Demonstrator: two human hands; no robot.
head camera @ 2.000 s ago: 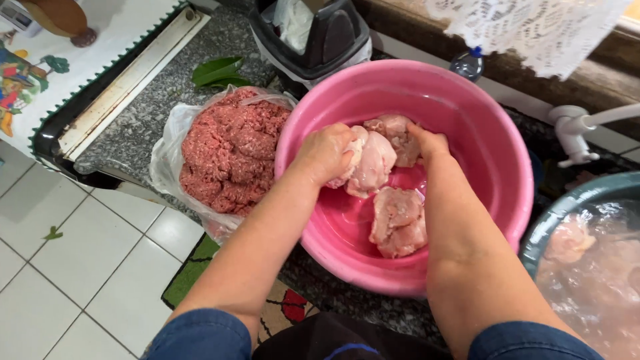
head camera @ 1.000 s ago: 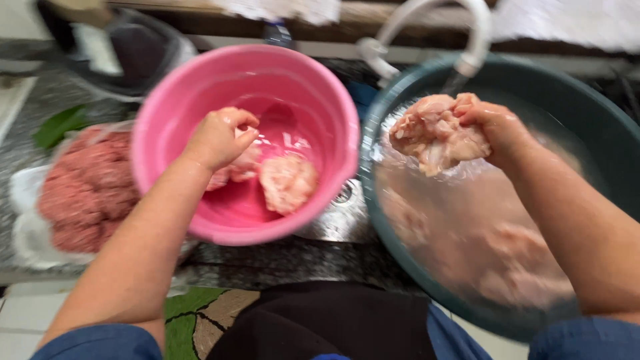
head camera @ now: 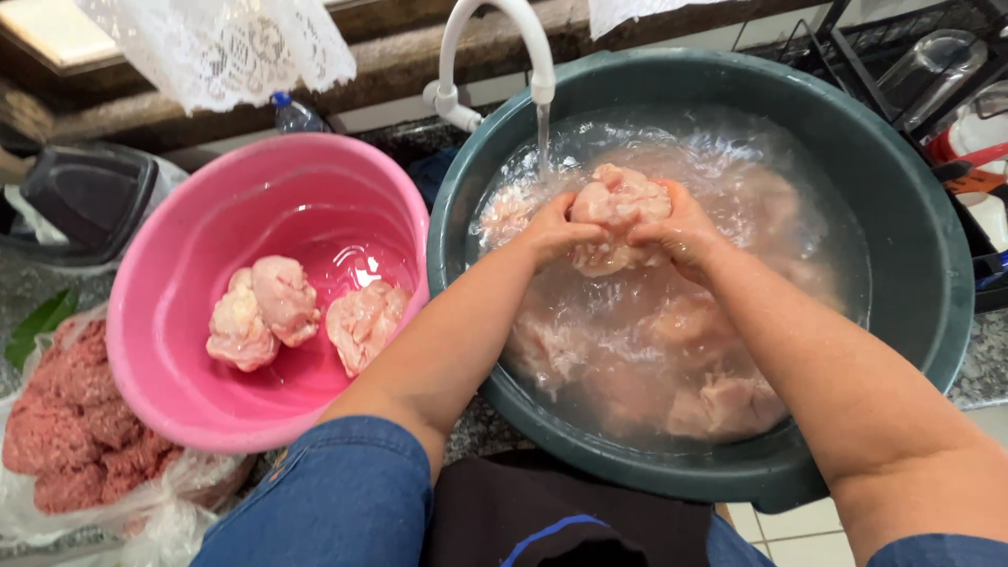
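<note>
Both hands grip one raw chicken piece (head camera: 620, 209) at the water's surface in the large dark green basin (head camera: 917, 236). My left hand (head camera: 555, 230) holds its left side, and my right hand (head camera: 683, 228) its right side. Water runs from the white faucet (head camera: 542, 83) just behind the left hand. More raw chicken pieces (head camera: 728, 405) lie in the cloudy water, some of them only faintly visible. In the pink basin (head camera: 146, 315) at the left are pieces of raw chicken (head camera: 264, 311) near its middle and another (head camera: 368, 324) at its right side.
Raw ground meat (head camera: 79, 417) in a clear plastic bag is left of the pink basin, near a green leaf (head camera: 41, 324). A black bin (head camera: 90, 201) stands behind. A lace curtain (head camera: 228, 51) hangs above. At the right, a black dish rack (head camera: 874, 79) holds glasses.
My left hand has left the pink basin and come to the green one. Both hands now hold the chicken, which only my right hand held a second ago. The view has swung right.
</note>
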